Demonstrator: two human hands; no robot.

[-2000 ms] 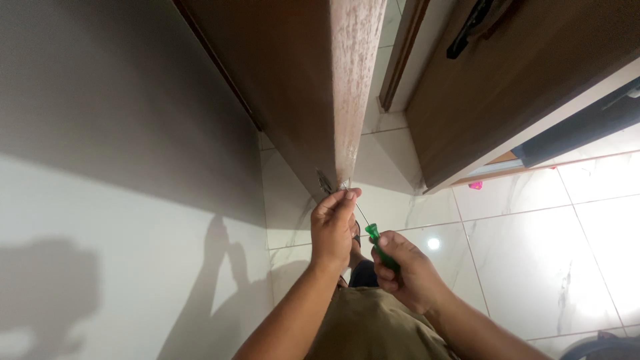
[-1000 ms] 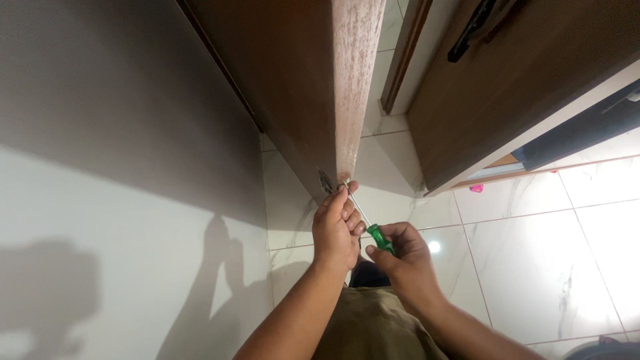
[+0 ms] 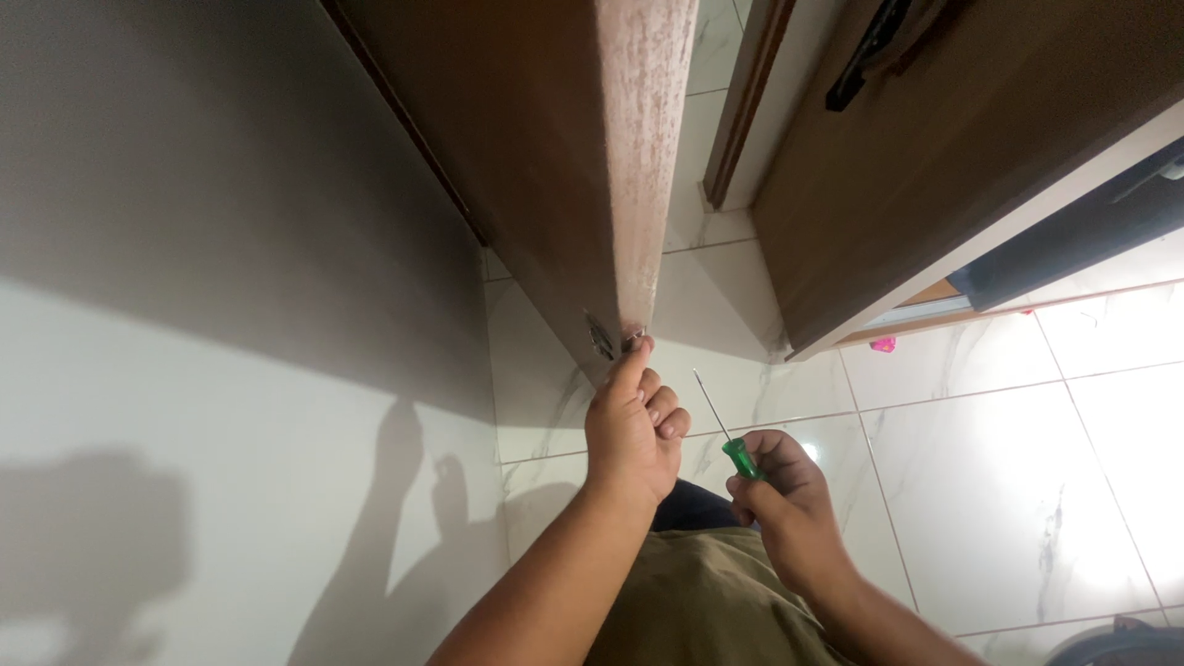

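A wooden door stands with its pale, worn edge facing me. Low on its face, near that edge, is a dark opening with rough rims. My left hand is at the door edge, a fingertip against a small metal part set there; the other fingers are curled, and whether they hold anything is hidden. In my right hand is a screwdriver with a green handle. Its thin shaft points up and left, its tip apart from the door and from my left hand.
A pale wall bearing shadows is on the left. At the right stands a brown wooden panel with a black handle. A small pink object lies on the tiled floor. A dark rounded object is at the lower right.
The screwdriver was up against my left hand at the door edge; my right hand has drawn it away, down and to the right. My left hand remains at the edge, its fingers shifted.
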